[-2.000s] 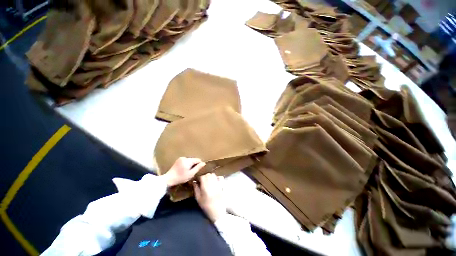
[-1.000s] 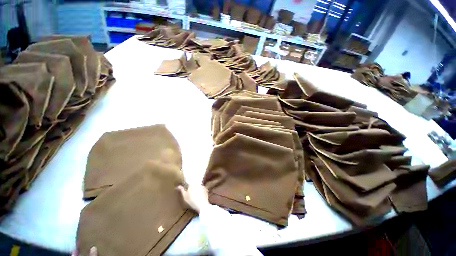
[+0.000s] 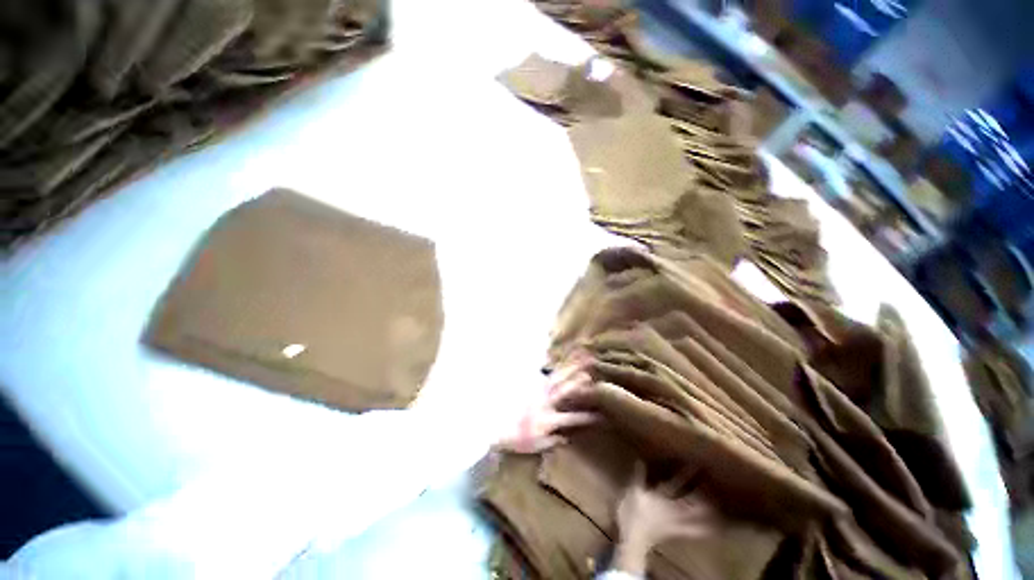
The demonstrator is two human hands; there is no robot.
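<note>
One brown fabric pouch [image 3: 301, 300] lies flat by itself on the white table, with a small pale tag near its hemmed edge. My left hand [image 3: 556, 410] is at the left edge of the right-hand stack of brown pouches [image 3: 726, 408], fingers on the folds; blur hides whether it grips any. My right hand [image 3: 663, 515] is blurred, fingers spread, on the brown fabric at the near part of that stack. The pouches under my hands are bunched and leaning.
A large stack of brown pouches [image 3: 147, 91] fills the far left. More pouches [image 3: 635, 164] and small folded brown pieces [image 3: 539, 82] lie at the far side of the white table [image 3: 465, 147]. Shelves [image 3: 828, 142] stand beyond it. The dark floor [image 3: 45, 476] shows at lower left.
The two overlapped pouches in front of me are now one. Both hands have moved right onto the stack, whose pouches now look more bunched. The view has turned and tilted.
</note>
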